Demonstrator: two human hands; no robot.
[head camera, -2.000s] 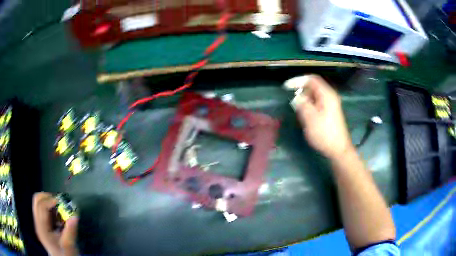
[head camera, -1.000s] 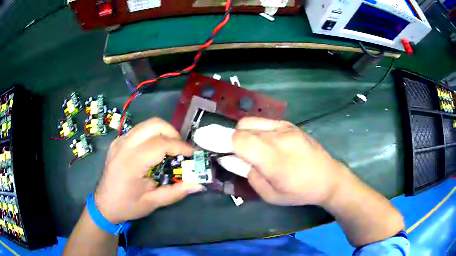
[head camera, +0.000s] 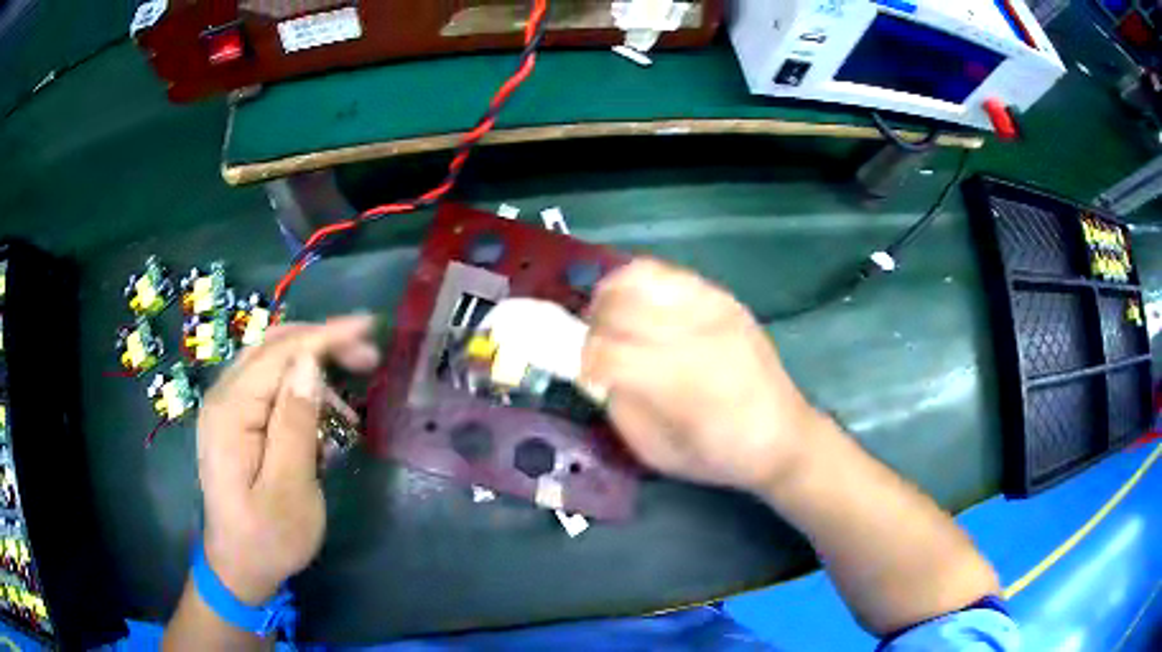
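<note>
My right hand (head camera: 695, 376), with white covers on its fingertips, holds a power supply board (head camera: 503, 362) with a yellow block. The board is blurred, over the opening of the dark red test fixture (head camera: 414, 325). Part of the board is hidden by the fingers. My left hand (head camera: 268, 446), with a blue wrist strap, is left of the fixture, fingers extended and blurred. A second board (head camera: 338, 431) shows between the left hand and the fixture's edge. Whether the hand grips it is unclear.
Several boards (head camera: 204, 338) lie at left, beside a packed black tray (head camera: 79, 446). Another black tray (head camera: 1055, 395) stands at right. A red and black twisted lead (head camera: 491, 115) runs down from the shelf (head camera: 446, 140), which holds a red box (head camera: 421, 26) and a white meter (head camera: 796, 36).
My left hand has let go of the board and moved left, away from the fixture. The right hand now holds a board over the fixture's opening. The view has shifted slightly.
</note>
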